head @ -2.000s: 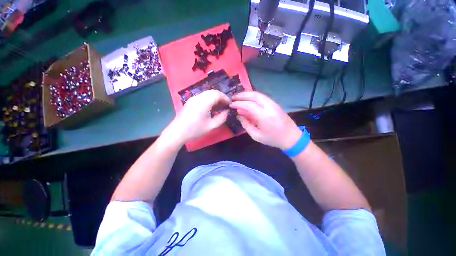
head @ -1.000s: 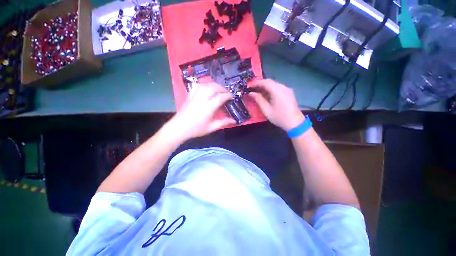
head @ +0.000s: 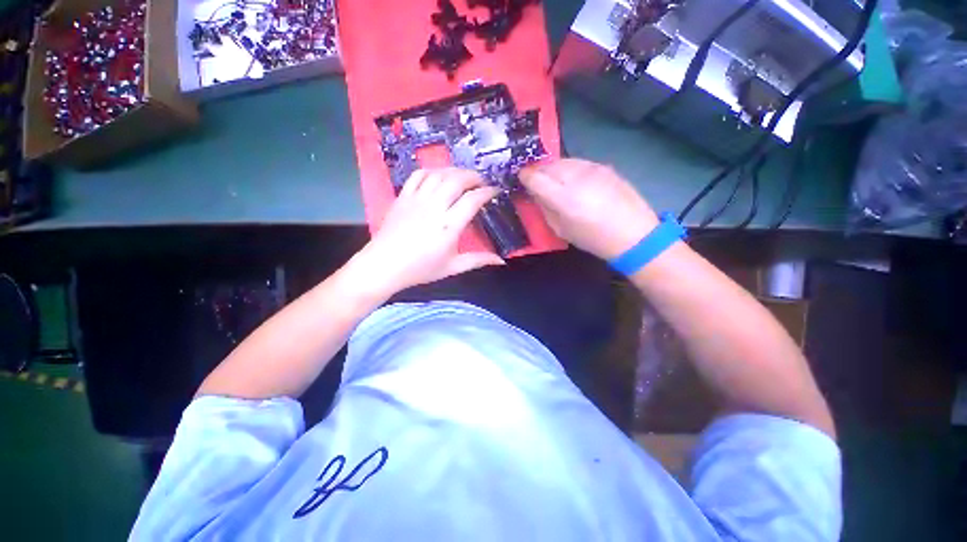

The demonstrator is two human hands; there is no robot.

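A black gun-shaped housing (head: 456,122) lies open side up on the red mat (head: 387,48), its grip angled towards me. Small parts sit inside it; they are too fine to tell apart. My left hand (head: 424,228) holds the housing at its lower edge, with the fingertips beside the top of the grip. My right hand (head: 594,209) is at the right side of the housing above the grip, thumb and fingers pinched together. Whether a small part is between them cannot be seen.
Small black moulded parts (head: 456,42) lie at the mat's far end. At left stand a brown carton (head: 164,127) of red-and-silver parts and a white tray (head: 223,83). At right are white-grey feeders (head: 679,79) with dark cables, and clear plastic bags (head: 912,159).
The view has shifted, so the bench sits higher in the picture. Both hands have opened up from close together, uncovering the housing and its grip. My right hand has moved slightly right.
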